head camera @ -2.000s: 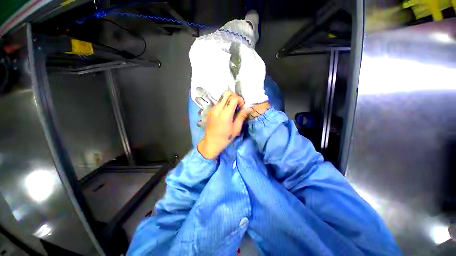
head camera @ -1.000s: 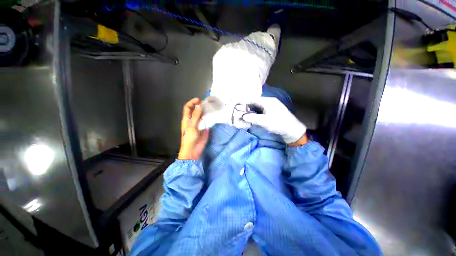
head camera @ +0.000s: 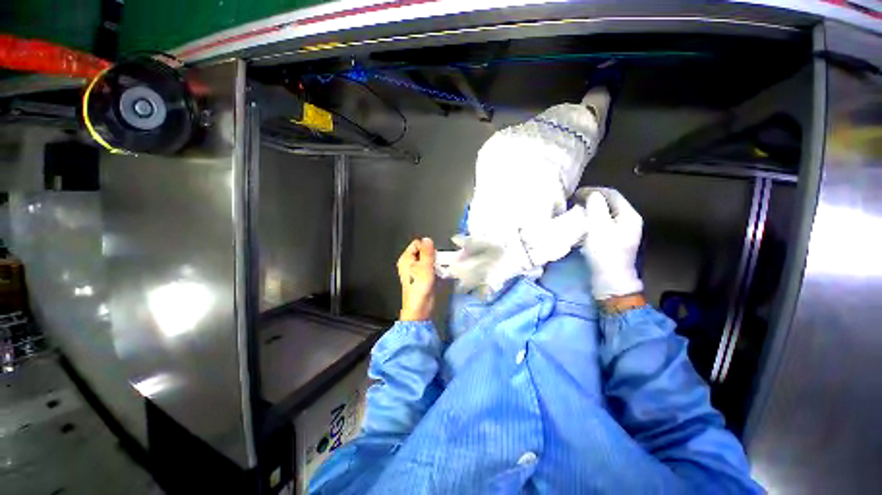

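A loose white glove [head camera: 481, 259] with greyish patches is stretched sideways above my lap. My left hand [head camera: 417, 278] is bare and pinches the glove's left end. My right hand [head camera: 616, 242] wears a white glove; its fingers are closed on the right part of the loose glove. A bulky white cloth [head camera: 532, 166] lies over my leg behind the loose glove and is partly covered by it. The blue smock [head camera: 542, 387] covers my arms and lap.
Stainless-steel benches stand at the left [head camera: 174, 261] and right [head camera: 851, 261]. A round black unit [head camera: 141, 106] with a yellow rim sits at the left bench corner. A conveyor rail [head camera: 503, 27] runs across the top. A blue coiled cord [head camera: 416, 90] hangs beneath it.
My bare left hand has moved from beside the glove to pinching its end. The loose glove is now pulled out sideways between both hands. The view has shifted, showing the conveyor rail.
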